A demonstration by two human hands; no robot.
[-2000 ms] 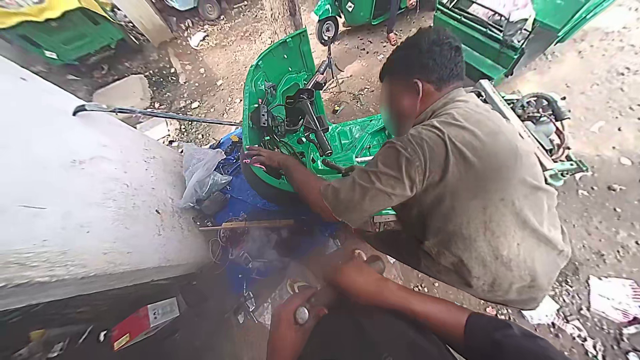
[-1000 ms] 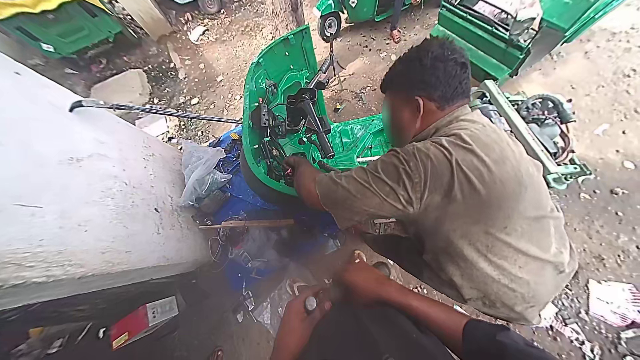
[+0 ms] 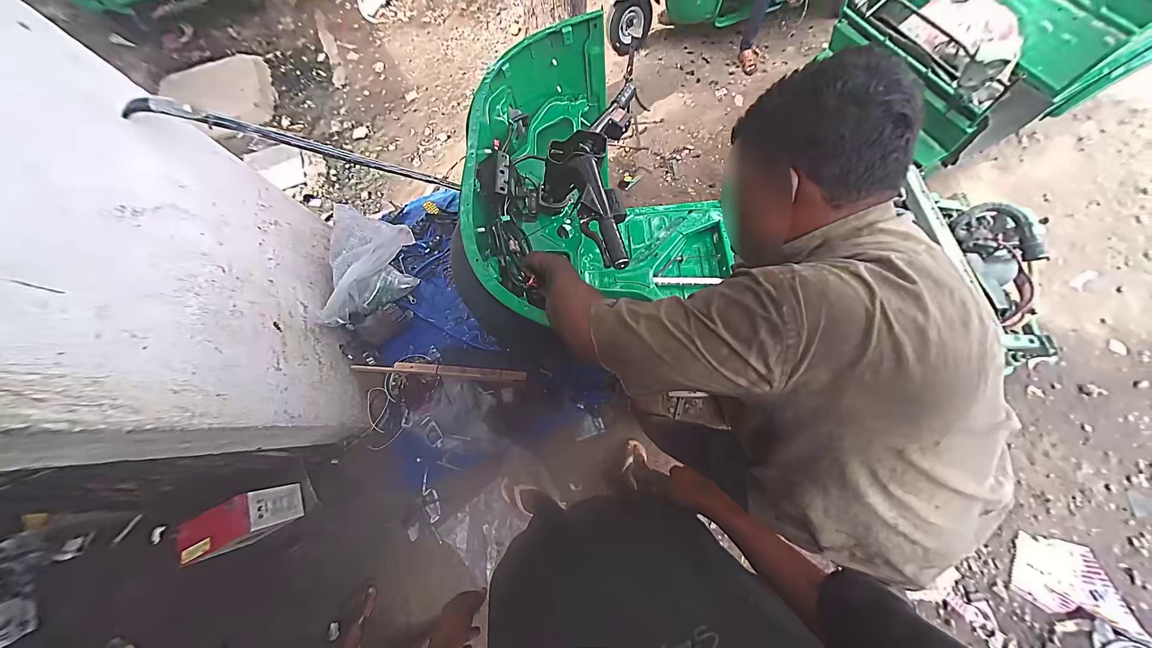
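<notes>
My right hand is low in the centre, beside my dark clothing; its fingers are blurred and any hold is unclear. At the bottom edge, my left hand appears only partly, dark and cut off by the frame. Ahead is a green vehicle front body with a black handlebar assembly and wiring inside. A crouching person in a brown shirt reaches one hand into the wiring at its lower left side.
A white wall stands left, a black rod leaning by it. A plastic bag and wooden strip lie on a blue sheet. A red and white box is lower left. Green vehicle parts stand right.
The other person's hand has gone from the rim of the green body down into the wiring. My left hand has dropped toward the bottom edge, away from my right hand.
</notes>
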